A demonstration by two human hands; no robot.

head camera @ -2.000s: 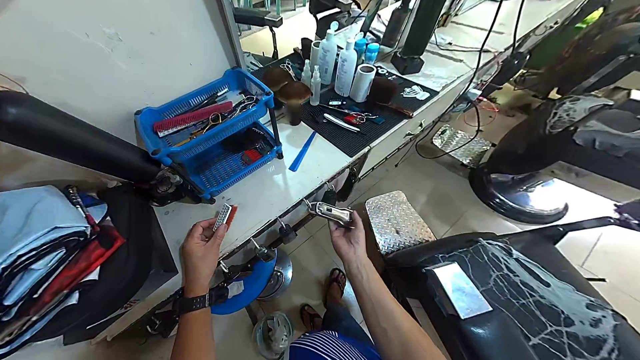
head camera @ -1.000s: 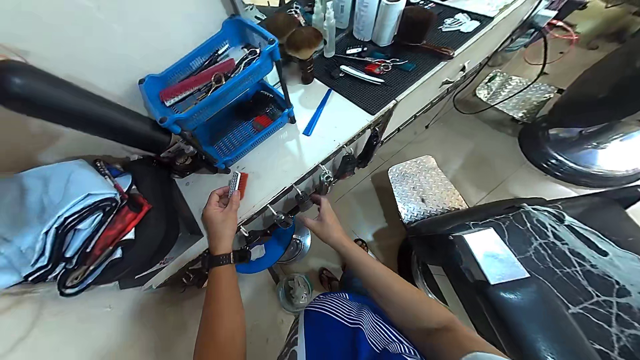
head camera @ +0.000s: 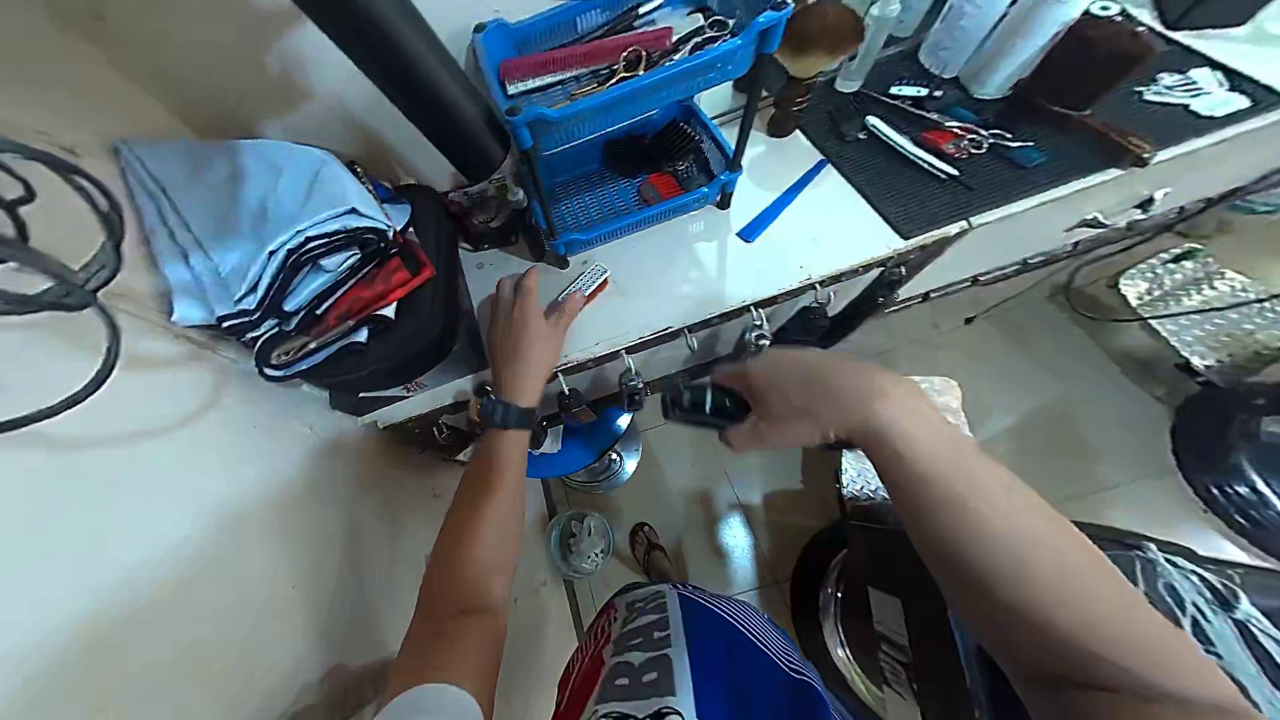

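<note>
My left hand point(head camera: 527, 325) is over the left part of the white counter, its thumb and fingers around the near end of a small white-and-red brush point(head camera: 586, 287). In front of the counter edge, my blurred right hand point(head camera: 800, 397) holds a black hair clipper point(head camera: 706, 404), whose head points left. Several clippers hang from hooks under the edge, among them a dark one point(head camera: 632, 388) and a silver-and-black one point(head camera: 757, 332). A blue comb point(head camera: 782, 201) lies flat on the counter, to the right of the two-tier basket.
A blue two-tier plastic basket point(head camera: 625, 93) holds combs and scissors. Folded cloths point(head camera: 270, 230) are at left. A black mat point(head camera: 930, 195) bears a razor, scissors and bottles. A blue stool point(head camera: 580, 445) stands below the counter; a black chair point(head camera: 870, 610) is at lower right.
A silver clipper was in my right hand two seconds ago; that hand was then at the hooks, and now it holds a black one. My left hand has stayed with the small brush. The view has shifted left.
</note>
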